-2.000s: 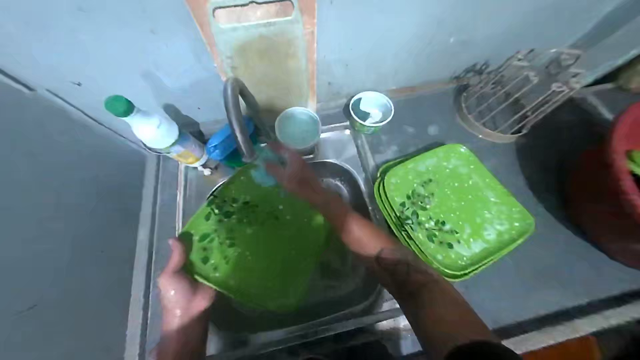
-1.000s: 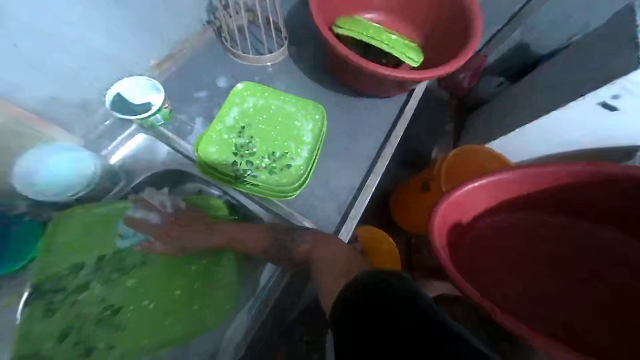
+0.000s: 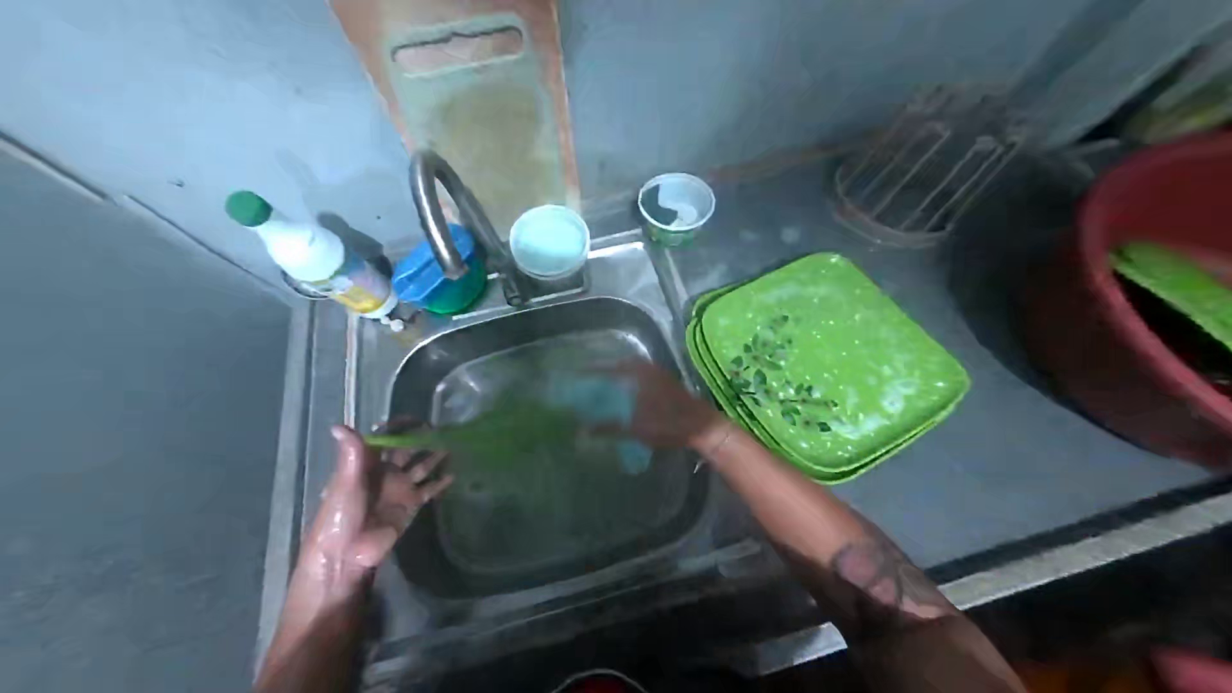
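Over the stainless steel sink (image 3: 568, 568), a green plate (image 3: 491, 433) is seen nearly edge-on and blurred by motion. My left hand (image 3: 385, 491) is at the plate's left edge, wet, thumb up and fingers spread; whether it grips the plate is unclear. My right hand (image 3: 654, 404) is blurred at the plate's right side, with a light blue cloth or sponge (image 3: 592, 399) at its fingers. Just right of the sink lies a stack of green square plates (image 3: 833, 356) with a leaf pattern and suds on the top one.
Behind the sink stand a curved metal faucet (image 3: 438, 212), a white bottle with a green cap (image 3: 308, 255), a blue-and-green container (image 3: 443, 274) and two tubs (image 3: 549, 241) (image 3: 677, 207). A cutting board (image 3: 486, 125) leans on the wall. Rightward are a wire rack (image 3: 924, 173) and a red basin (image 3: 1116, 318).
The plate showed its broad face in the earlier frames and is now tilted nearly edge-on. The view swung right and came back. The stack stays beside the sink.
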